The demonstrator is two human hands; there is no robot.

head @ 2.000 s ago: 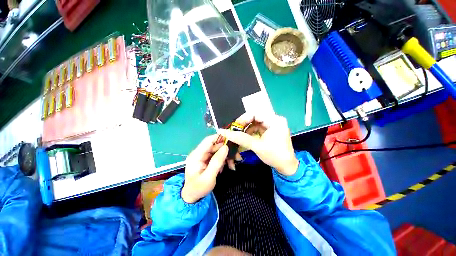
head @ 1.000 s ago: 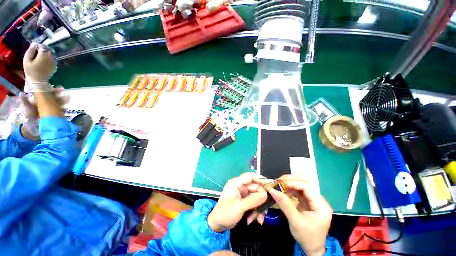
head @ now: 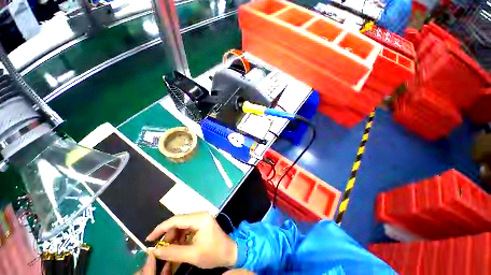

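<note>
My right hand (head: 200, 240) is at the bench's front edge, its thumb and fingers pinched on a small battery cell with a yellow edge (head: 161, 244); most of the cell is hidden. Only fingertips of my left hand (head: 149, 264) show at the bottom edge, close to the cell; the rest is cut off. Just beyond lies the large black pad sheet (head: 132, 185) on its pale liner (head: 186, 201), bare at one corner. Dark cells (head: 64, 265) with yellow edges lie at the bottom left.
White strips (head: 67, 228) lie under the clear hood (head: 70, 177) at left. A tape roll (head: 178, 144), tweezers (head: 219, 167), blue box (head: 226, 139), fan (head: 186, 94) and yellow-blue soldering iron (head: 264, 110) are beyond my hands. Red bins (head: 307, 51) stand right and on the floor.
The view has swung right, bringing the red bins and floor in and putting most of my left hand out of the picture. My right hand still pinches the cell.
</note>
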